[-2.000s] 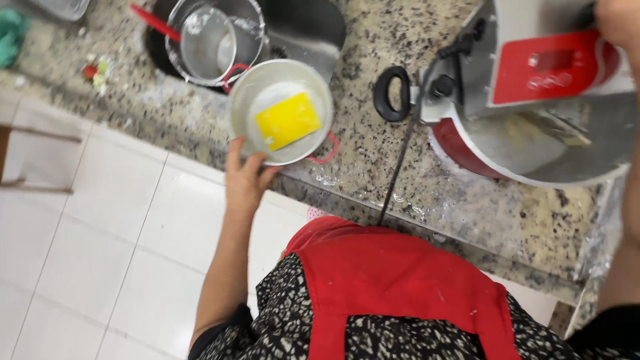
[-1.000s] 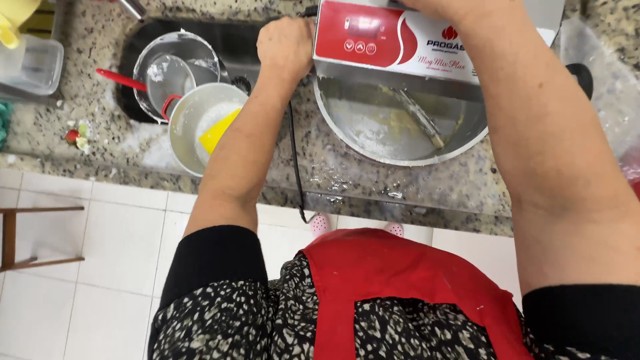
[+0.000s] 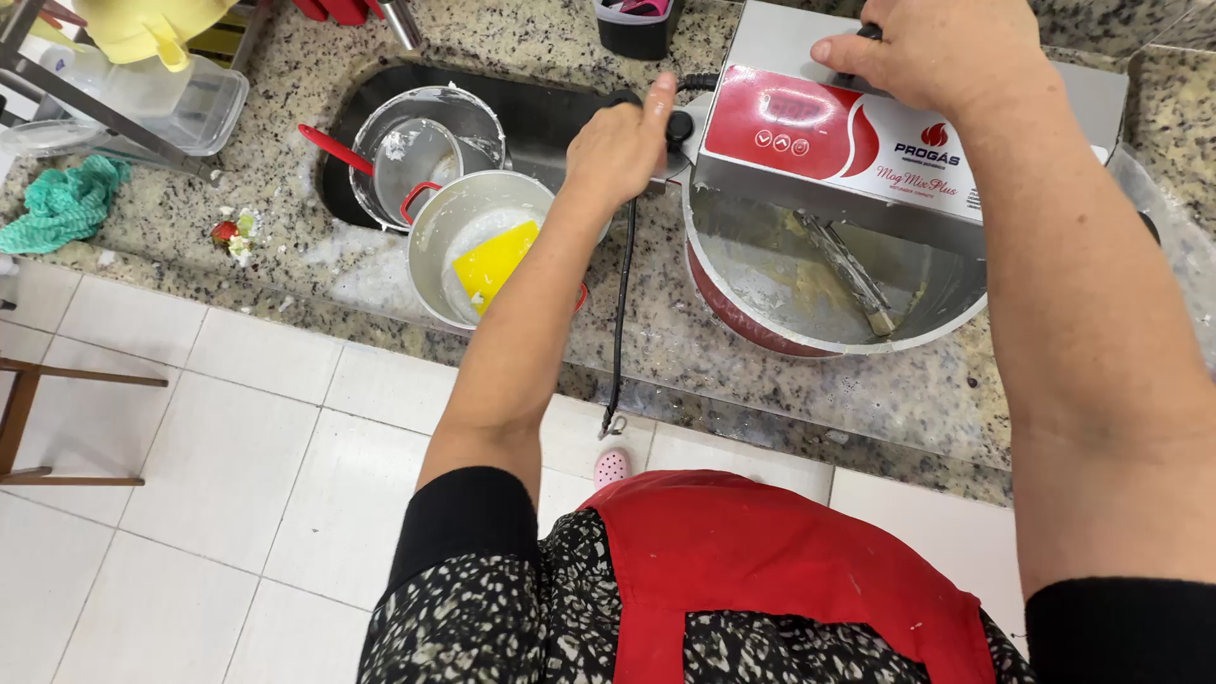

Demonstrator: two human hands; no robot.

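A red pot mixer (image 3: 741, 313) stands on the granite counter, its grey motor housing (image 3: 836, 190) with a red control panel lying across the top. Inside the pan a metal mixing paddle (image 3: 850, 280) shows, with pale residue around it. My left hand (image 3: 617, 142) is at the black knob and handle on the mixer's left side, fingers partly hidden. My right hand (image 3: 936, 47) is closed over a black knob on top of the housing. Left of the mixer, a white pot (image 3: 432, 271) with red handles holds a yellow scraper (image 3: 492, 264), partly behind my left forearm.
A dark sink (image 3: 560, 104) holds a metal pot (image 3: 427, 104) and a strainer-like bowl (image 3: 408, 161) with a red handle. A power cord (image 3: 622, 313) hangs over the counter edge. A green cloth (image 3: 66, 204), food scraps (image 3: 236, 233) and a plastic container (image 3: 204, 104) are at left.
My left hand has gone from the white pot's rim to the mixer's left side. The mixer housing has shifted over the pan, with my right hand on it. The view has moved.
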